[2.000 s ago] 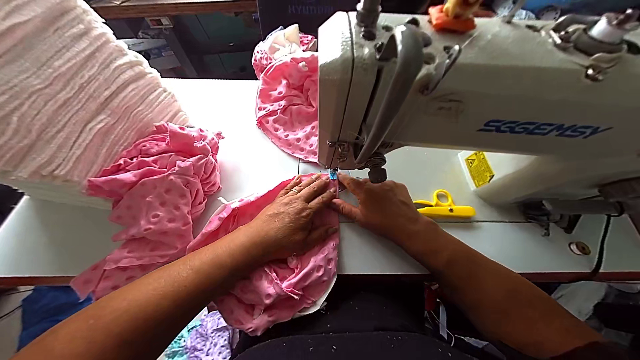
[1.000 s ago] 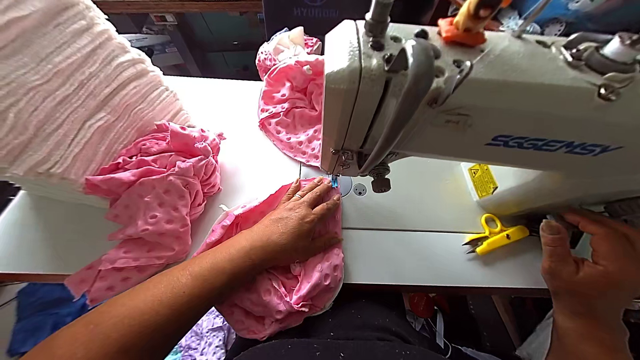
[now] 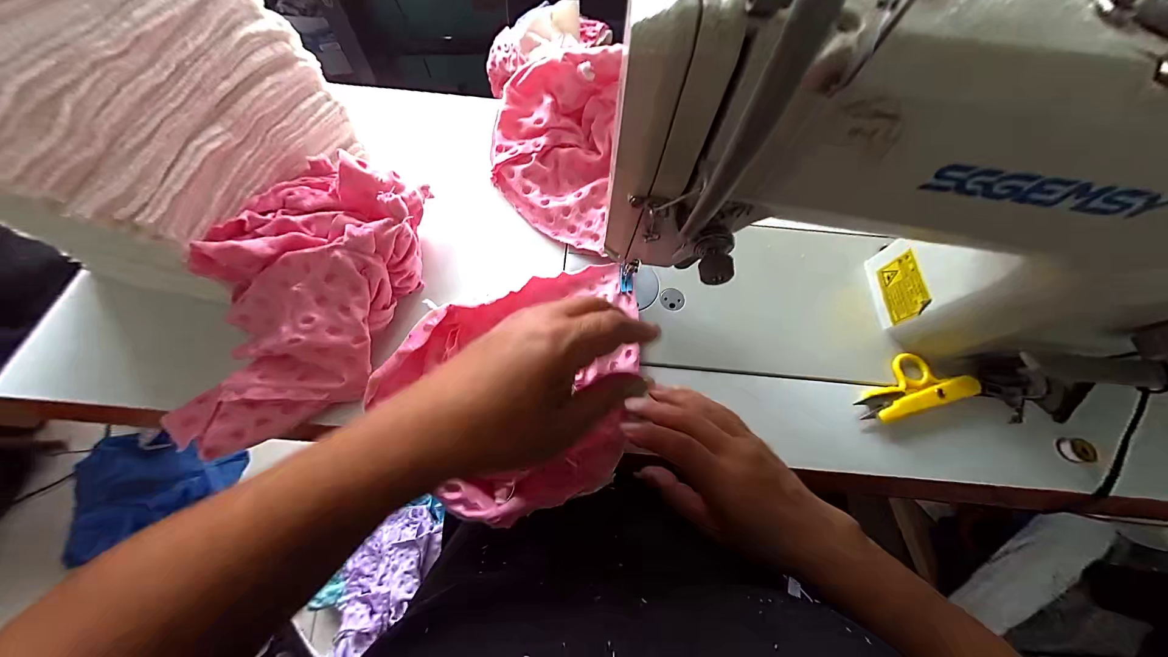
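Observation:
A pink dotted fabric piece lies at the table's front edge, its upper corner under the presser foot of a white SGGEMSY sewing machine. Over this fabric is my left hand, its thumb and fingers apart near the right edge; whether it pinches the cloth is unclear. My right hand is at the fabric's right edge, just below the left one, fingers slightly bent; its grip on the edge cannot be made out. Yellow thread snips lie to the right on the table.
A tall stack of pale fabric stands at the left, with crumpled pink fabric against it. More pink dotted fabric lies behind the needle area. A small bobbin sits near the right front edge. Blue cloth is below the table.
My right hand, near the machine's right side one second ago, has come left to the pink fabric's edge. My left hand has moved off the presser foot area toward me.

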